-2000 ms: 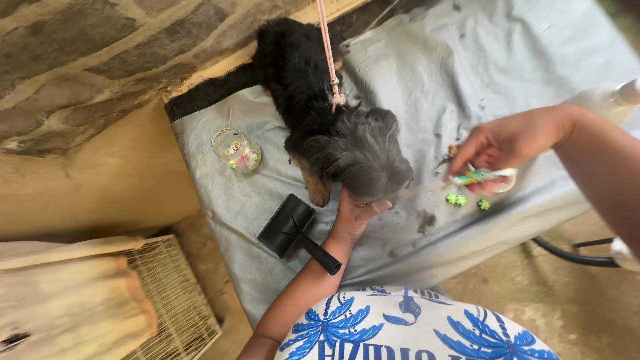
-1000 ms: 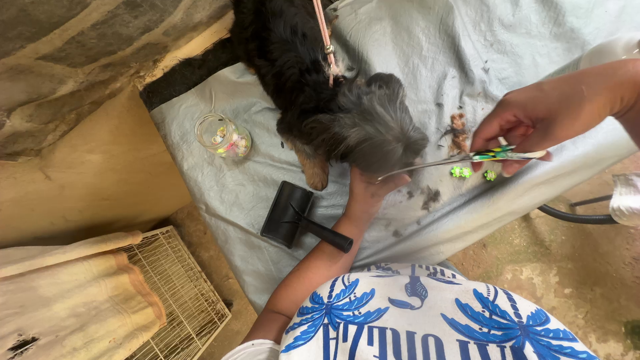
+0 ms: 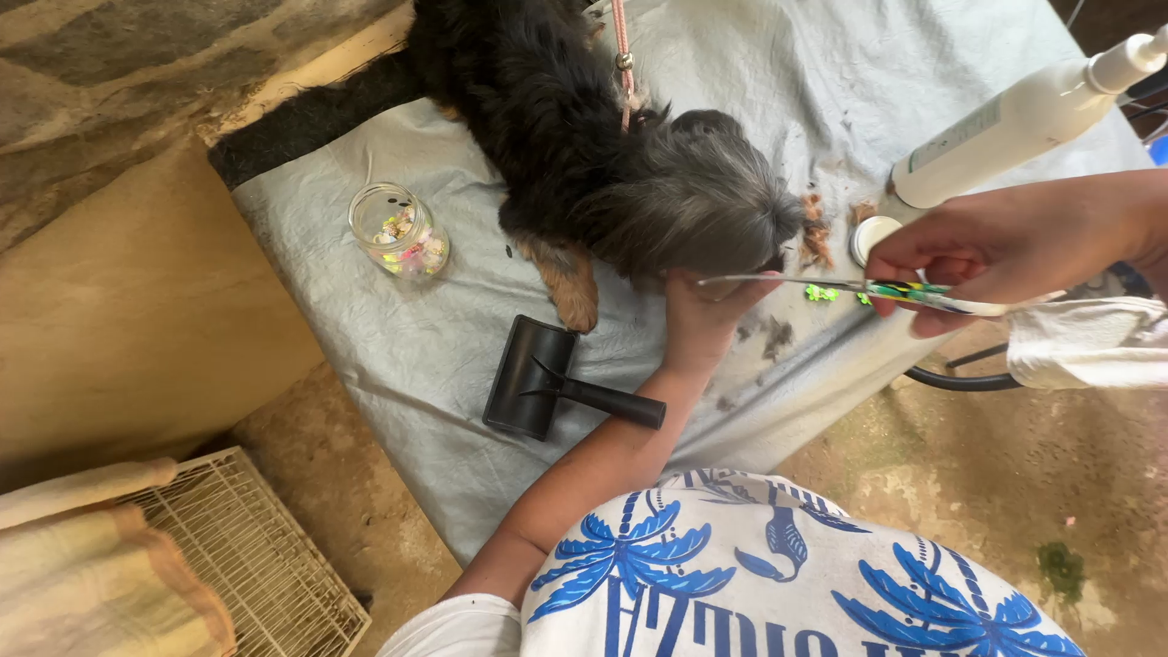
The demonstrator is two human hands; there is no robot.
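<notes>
A small black dog (image 3: 566,137) with a grey head and tan paws stands on a cloth-covered table, a pink leash (image 3: 623,59) at its neck. My left hand (image 3: 707,306) is under the dog's muzzle and holds its chin; part of its grip is hidden by the head. In my right hand (image 3: 949,265) are grooming scissors (image 3: 899,290) with a green and yellow patterned handle, their blades reaching left across the fingertips of my left hand, in front of the muzzle. Whether the blades are apart is unclear. A black slicker brush (image 3: 531,376) lies beside my left forearm.
A glass jar (image 3: 399,233) with colourful small items stands left of the dog. Green bows (image 3: 821,293), hair clippings (image 3: 815,233), a round white lid (image 3: 874,237) and a white pump bottle (image 3: 1013,128) are at the right. A wire crate (image 3: 242,547) stands below the table at lower left.
My right hand has brought the scissors left to the dog's muzzle since the earliest frame. My left hand stays under the chin. The view has shifted closer to the table.
</notes>
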